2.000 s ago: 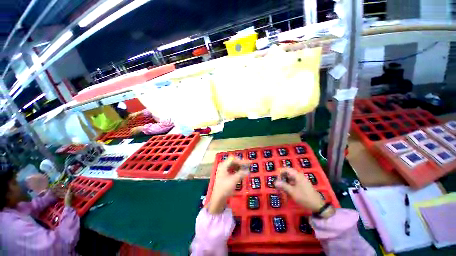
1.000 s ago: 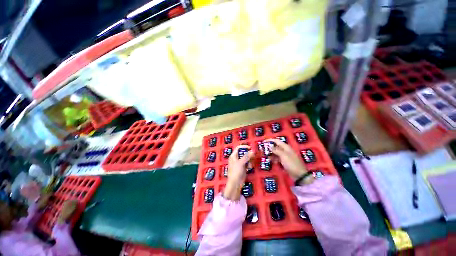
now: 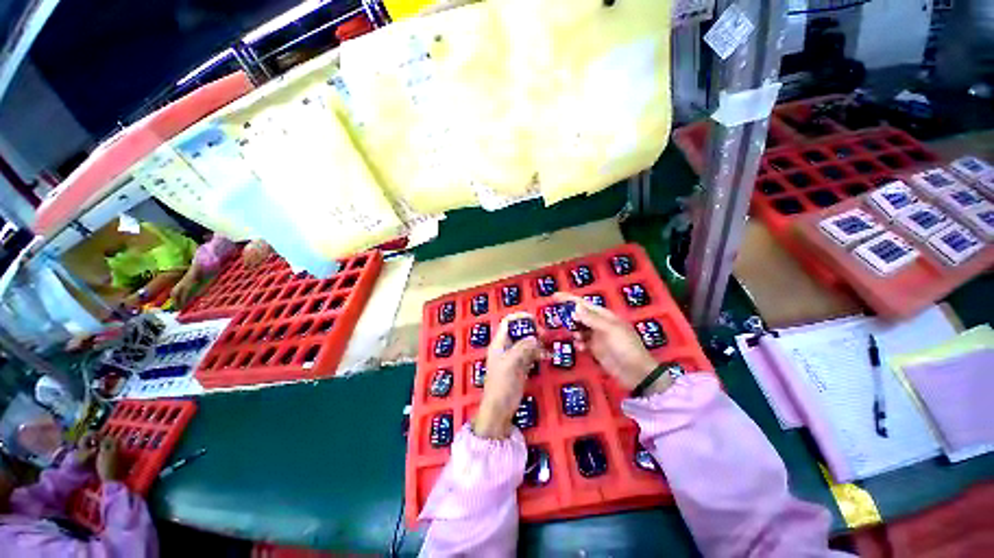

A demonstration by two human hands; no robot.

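The red pocket tray point(image 3: 610, 484) lies on the green bench in front of me, with dark units with white key-like marks in many pockets. My left hand point(image 3: 510, 376) is over its middle, fingers curled beside a dark unit point(image 3: 521, 328). My right hand point(image 3: 613, 347) is close by on the right, its fingertips at another dark unit point(image 3: 561, 316). Whether either unit is held or rests in its pocket cannot be told. The hands hide some pockets.
More red trays stand left point(image 3: 273, 336) and right point(image 3: 787, 185). White units point(image 3: 885, 252) fill a tray at right. A metal post point(image 3: 737, 164) rises behind record sheets point(image 3: 856, 392) with a pen point(image 3: 877, 387). Yellowish sheets point(image 3: 512, 98) hang behind. Another person's hands work far left.
The view has tilted down. Both hands have lowered from above the tray to its units and come closer together. Since one second ago they have stayed over nearly the same pockets.
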